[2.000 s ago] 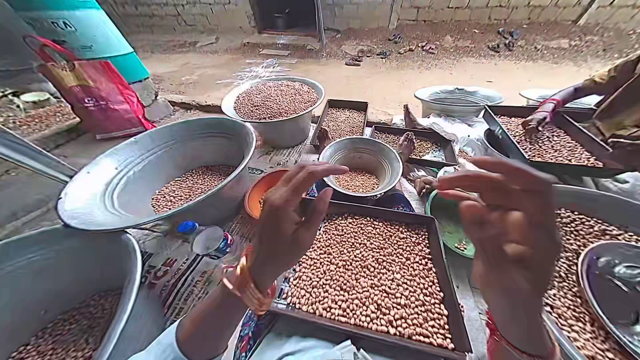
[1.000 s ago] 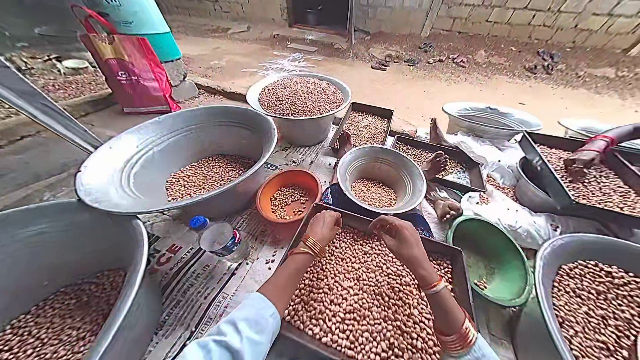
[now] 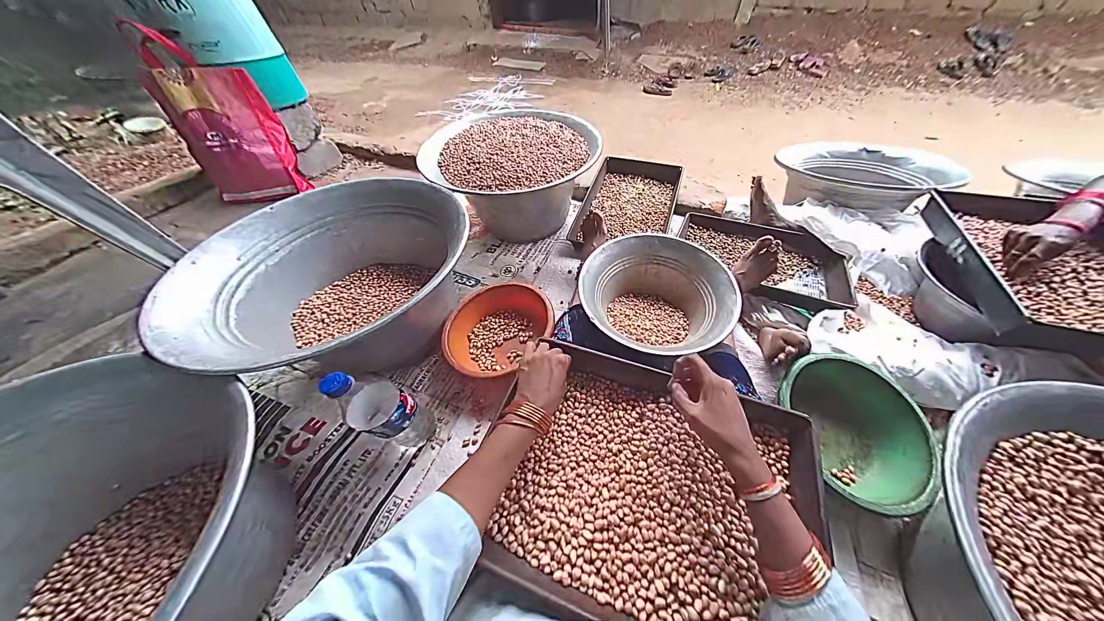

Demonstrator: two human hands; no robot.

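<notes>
A dark metal tray (image 3: pixel 811 466) full of reddish-brown nuts or seeds (image 3: pixel 630 509) lies before me. My left hand (image 3: pixel 542 376), with bangles at the wrist, is at the tray's far left corner, beside an orange plastic bowl (image 3: pixel 450 332) holding some nuts. Over the far right part of the tray is my right hand (image 3: pixel 709 401), fingers curled, just below the rim of a small aluminium basin (image 3: pixel 595 289) with nuts inside. Whether either hand pinches a nut cannot be made out. A green plastic bowl (image 3: pixel 888 423) with a few nuts stands right of the tray.
Large aluminium basins with nuts stand at left (image 3: pixel 216 259), near left (image 3: pixel 246 448), behind (image 3: pixel 517 211) and right (image 3: pixel 957 483). A plastic bottle (image 3: pixel 379 407) lies beside the left basin. Another person's hand (image 3: pixel 1039 246) works over a tray at right; bare feet (image 3: pixel 757 263) rest among the trays.
Two seconds ago both my hands were raised with fingers spread; one second ago they were down at the tray's far edge. Since then my hands have moved apart, the left near the orange bowl.
</notes>
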